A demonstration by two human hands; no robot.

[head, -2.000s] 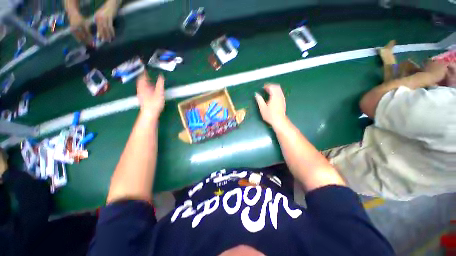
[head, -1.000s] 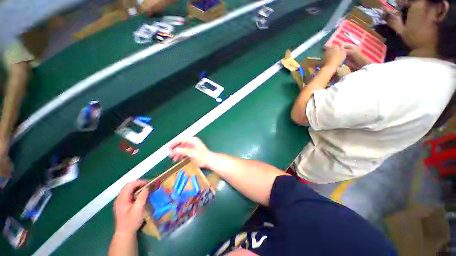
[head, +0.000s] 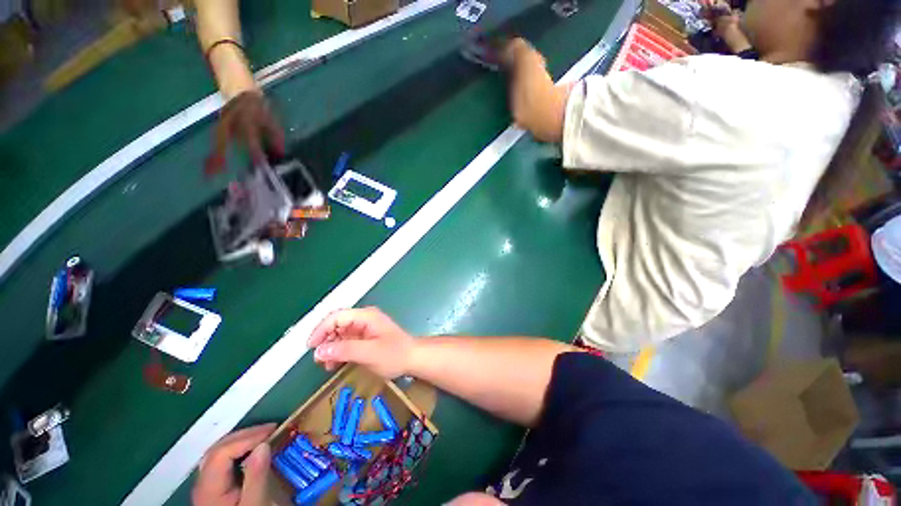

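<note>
An open cardboard box (head: 400, 395) stands tilted at the lower middle of the view. Blue battery cells (head: 348, 417) lie loose in it, with red and dark leads (head: 400, 460) tangled along its right side. My left hand (head: 235, 469) is at the box's left edge, thumb and fingers curled around the wall, and is partly cut off by the picture's bottom. My right hand (head: 364, 341) lies over the box's far corner, palm side hidden, fingers bent to the left. No object shows in its fingers, but its grip is unclear.
White frames with blue cells (head: 188, 331) lie on the green belt beyond the white rail (head: 390, 252). Across the belt, another worker's hand (head: 247, 128) is over blurred grey frames (head: 252, 212). A worker in a pale shirt (head: 692, 188) stands at right, one arm over the belt.
The box and my hands sit slightly lower in view. An opposite worker's hand has come in with blurred frames. The right-hand neighbour's arm has moved over the belt.
</note>
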